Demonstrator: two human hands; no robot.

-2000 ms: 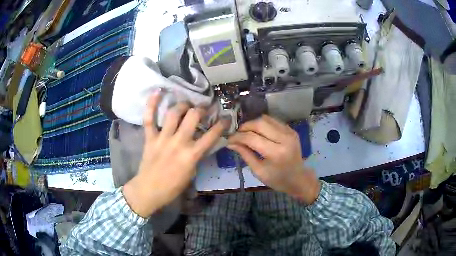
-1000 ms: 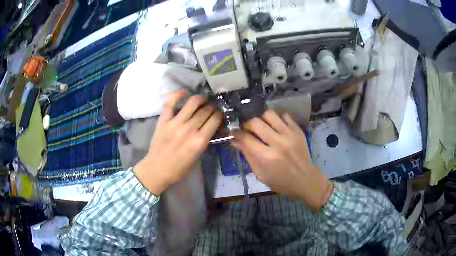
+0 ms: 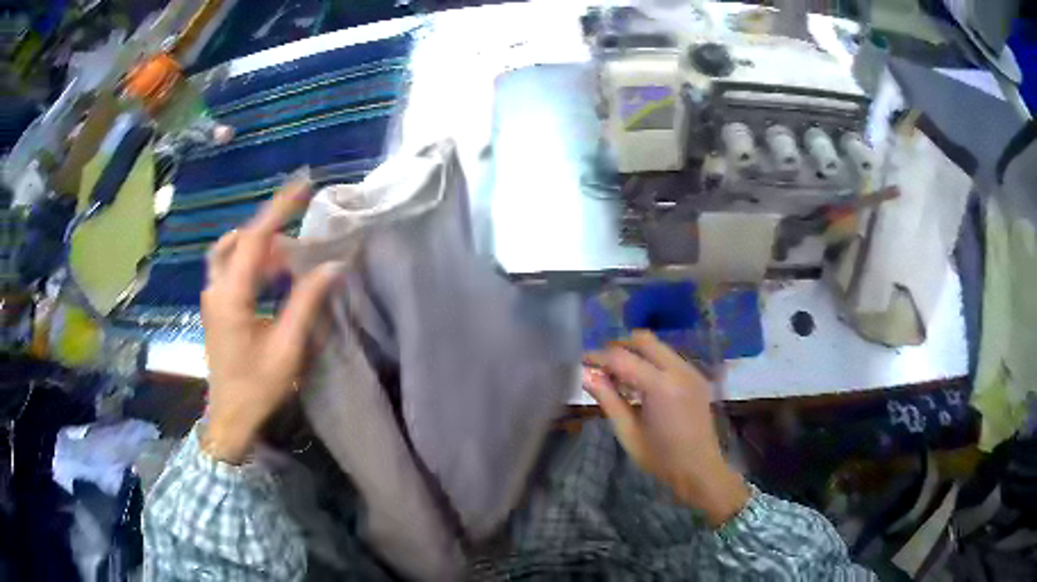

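The grey-brown garment body [image 3: 466, 352] hangs from the table's front edge area down over the lap, blurred by motion. Its pale bunched top [image 3: 398, 205] lies left of the silver cloth plate [image 3: 552, 171]. My left hand [image 3: 259, 313] is at the garment's upper left, with thumb and fingers around an edge of the cloth. My right hand [image 3: 654, 404] is at the table's front edge, fingertips pinched together beside the garment's right edge; whether they hold cloth is unclear. The overlock machine [image 3: 646, 108] stands behind, with no garment at its needle area.
The blue scrap tray [image 3: 739, 324] lies in front of the machine. Plaid cloth [image 3: 273, 136] covers the table's left. Pale cut pieces [image 3: 915, 227] lie right of the machine, and yellow-green cloth [image 3: 1006, 307] hangs at the far right. An orange object [image 3: 152, 77] is at the upper left.
The garment has come away from the needle area to the left and toward the lap, uncovering the cloth plate. My left hand has moved left with it; my right hand has moved down. The view has shifted.
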